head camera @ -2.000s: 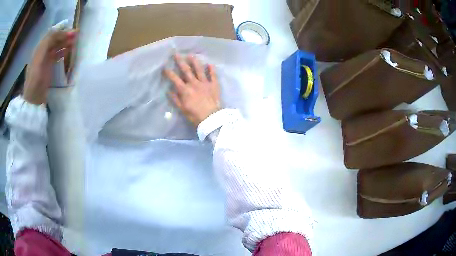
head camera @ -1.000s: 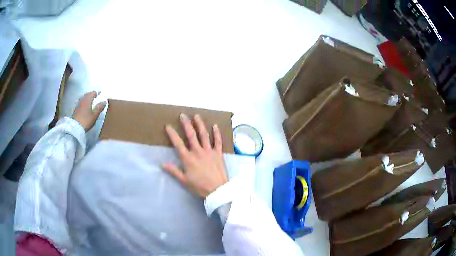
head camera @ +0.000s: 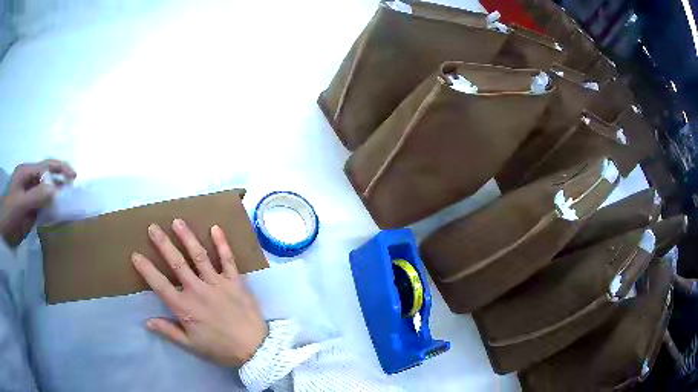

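A brown bag [head camera: 99,249] lies flat at the lower left. White tissue [head camera: 84,344] covers its near part, and a brown strip shows beyond the tissue edge. My right hand [head camera: 203,306] lies flat with fingers spread, fingertips on the brown strip and palm over the tissue. My left hand [head camera: 30,195] is at the left edge, partly cut off, above the bag's far left corner. Its fingers are curled, with something white at the fingertips. Thin translucent material shows beside them; whether they grip it is unclear.
A blue-rimmed tape roll [head camera: 285,223] lies just right of the bag. A blue tape dispenser [head camera: 390,306] with a yellow roll stands further right. Several brown bags [head camera: 459,145] with white tufts at their top corners stand across the right side. The white table [head camera: 176,92] extends beyond the bag.
The view has shifted right, so the bag appears further left. My left hand has left the bag's left side and curled its fingers. My right hand remains spread on the bag.
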